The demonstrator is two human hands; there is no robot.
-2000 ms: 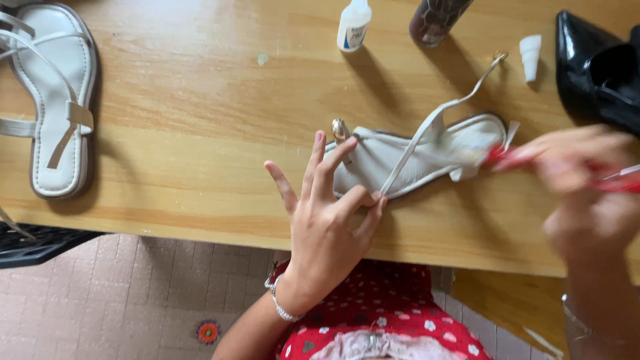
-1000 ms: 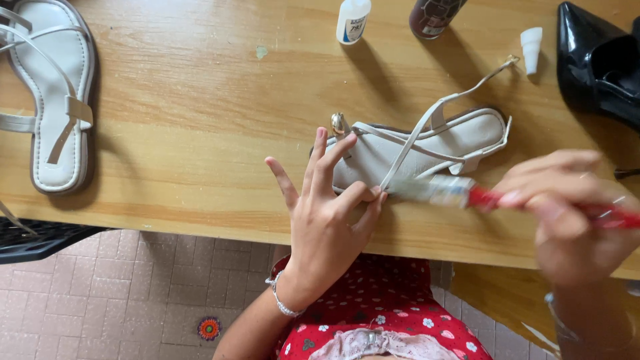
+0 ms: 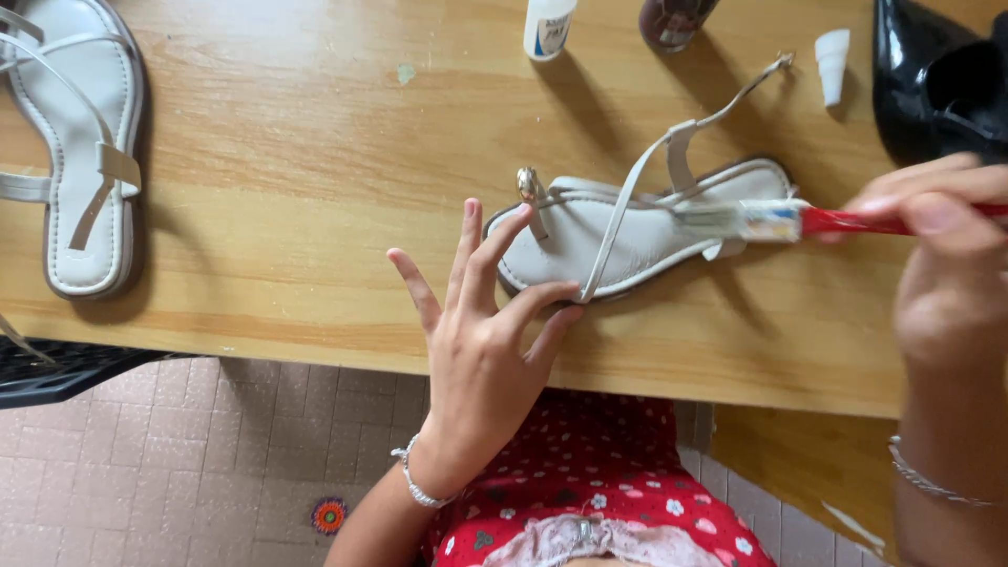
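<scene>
A white strappy sandal [image 3: 614, 228] lies on the wooden table, its toe end to the left with a gold-coloured toe ring [image 3: 528, 184]. My left hand [image 3: 492, 339] pinches the sandal's near edge at the base of a thin strap between thumb and index finger, with another finger touching near the toe ring. In my right hand [image 3: 945, 236] is a paintbrush with a red handle [image 3: 854, 221]. Its pale, slightly blurred bristles are over the middle of the sandal, by the straps; whether they touch it I cannot tell.
Another white sandal [image 3: 83, 157] lies at the table's left. Along the far side stand a small white bottle [image 3: 549, 30] and a dark bottle [image 3: 673, 20], with a white nozzle cap [image 3: 832, 67] near a black shiny shoe [image 3: 921, 79]. A black crate [image 3: 79, 370] is at the lower left.
The brush in my right hand has moved from the near strap base up and right, over the sandal's middle. The left hand keeps its place at the sandal's edge.
</scene>
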